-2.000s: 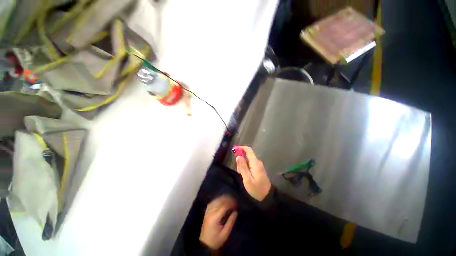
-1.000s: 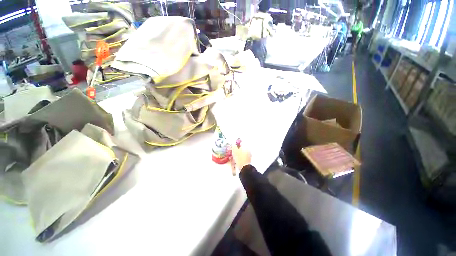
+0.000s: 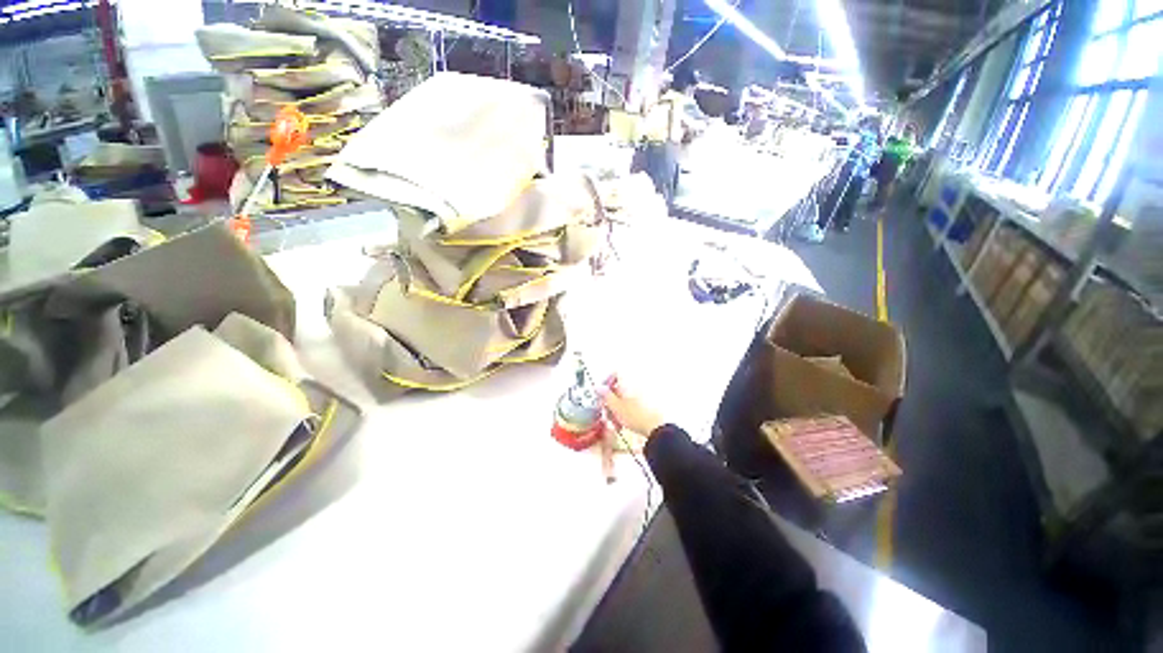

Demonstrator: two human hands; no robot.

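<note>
My right hand (image 3: 630, 411) reaches out over the white table (image 3: 421, 536), beside a small silvery pot with a red base (image 3: 578, 421). Its fingers are closed around a pink-handled tool (image 3: 612, 384) at the pot's right side. A thin dark cord hangs below the hand. A short tan wooden-handled tool (image 3: 608, 461) is beside the pot. My left hand is out of the picture.
A heap of taupe bags with yellow edges (image 3: 466, 281) stands behind the pot. More bag pieces (image 3: 179, 447) lie at the left. An open carton (image 3: 835, 357), a reddish bundle (image 3: 832, 458) and the metal-topped side table (image 3: 880, 600) are at the right. People stand far back.
The view has lifted from the table edge to the workshop. My right hand has moved from above the table edge to the pot with the pink-handled tool. My left hand has left the picture.
</note>
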